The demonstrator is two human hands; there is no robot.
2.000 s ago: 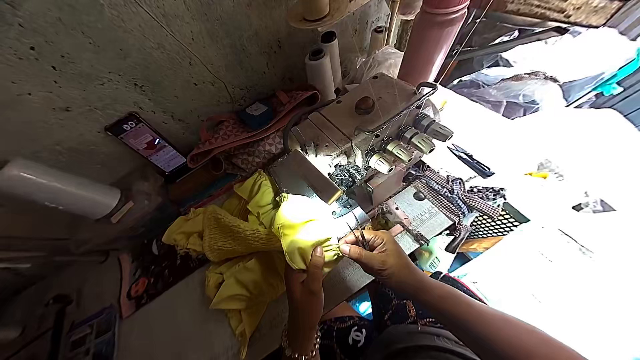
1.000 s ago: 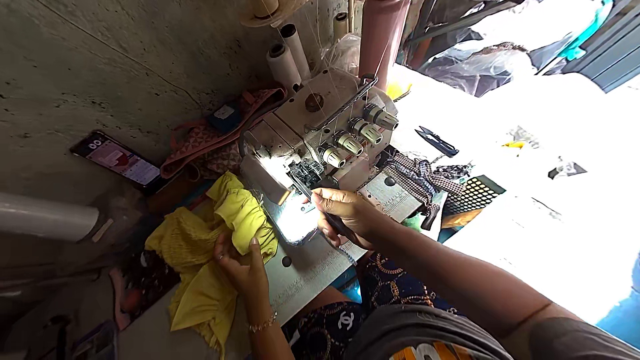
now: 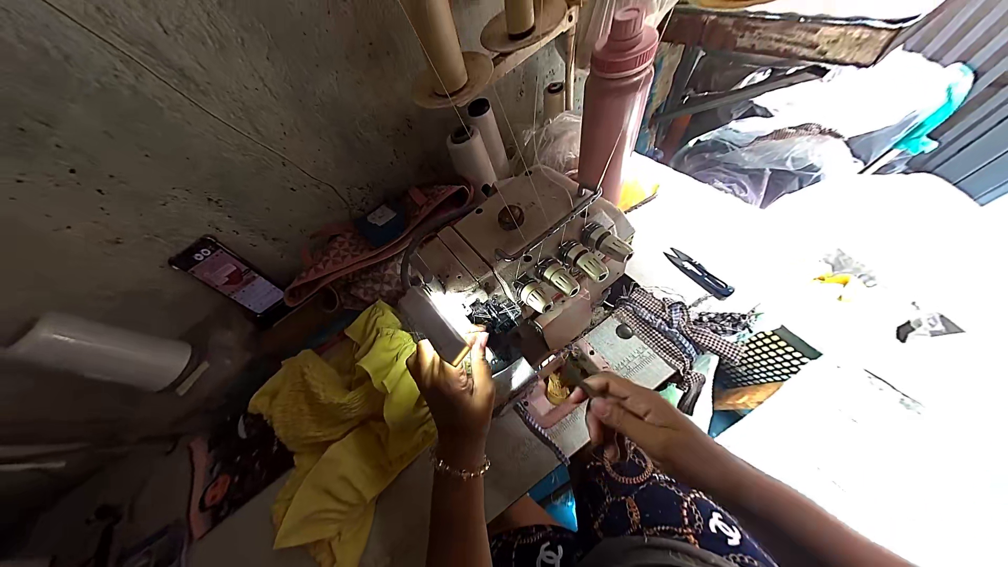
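An overlock sewing machine (image 3: 528,260) stands against the wall, its lamp lighting the needle area. My left hand (image 3: 457,386) is at the presser foot area with fingers bent; whether it pinches a thread or a part there is unclear. My right hand (image 3: 630,413) holds a small dark tool (image 3: 583,374), probably thread snips, at the front of the machine. Yellow fabric (image 3: 339,425) lies bunched on the table left of my left hand, touching the machine's left side. Checked fabric strips (image 3: 669,323) lie to the right of the machine.
Thread snips (image 3: 699,273) lie on the right tabletop near a black perforated basket (image 3: 776,358). A pink bottle (image 3: 620,110) and thread cones (image 3: 471,157) stand behind the machine. A phone (image 3: 228,277) leans by the wall, beside a patterned pink bag (image 3: 354,268).
My left hand has let go of the yellow fabric and moved right to the needle area. My right hand has moved away from the needle area toward the machine's front right.
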